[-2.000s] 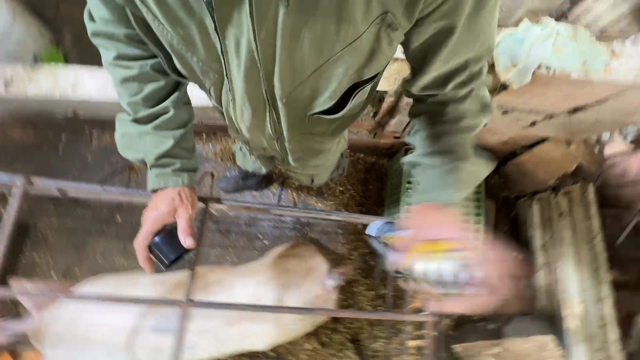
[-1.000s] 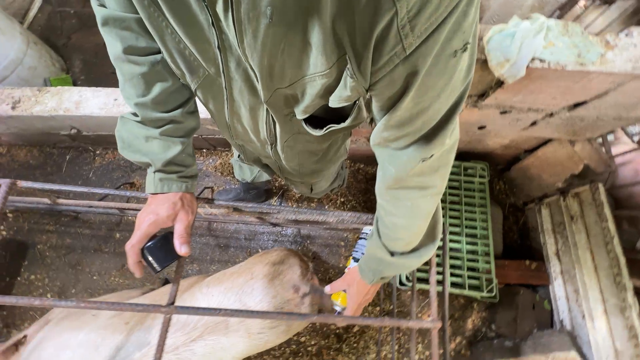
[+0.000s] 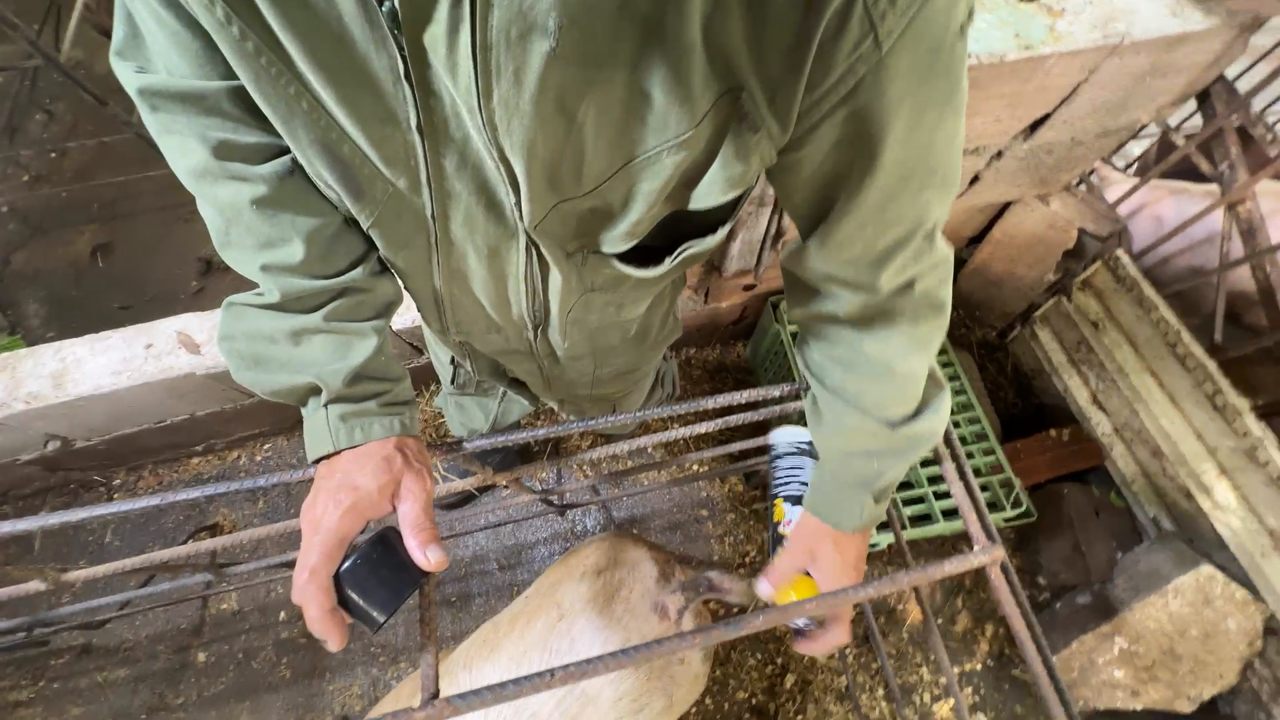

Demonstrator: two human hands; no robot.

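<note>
My right hand (image 3: 365,535), at the left of the view, holds a black, box-shaped object (image 3: 378,580) between thumb and fingers beside an upright rusty bar. My left hand (image 3: 822,580), right of centre, is closed around a spray can (image 3: 790,485) with a black-and-white patterned body and a yellow part near my fingers. The can's lower end is partly hidden by the hand and a bar. A pale pig (image 3: 590,620) stands below the bars, its tail (image 3: 725,585) reaching my left fingertips; whether they grip it cannot be told.
Rusty rebar rails (image 3: 640,655) of a pen cross between and under my hands. A green plastic crate (image 3: 960,470) lies beyond my left forearm. Concrete troughs or slabs (image 3: 1150,400) and a rough block (image 3: 1160,630) lie at the right. A low wall (image 3: 130,375) runs at the left.
My left hand, blurred with the can out to the right two seconds ago, has come in to the pig's tail. My right hand still holds the black object. The view has shifted.
</note>
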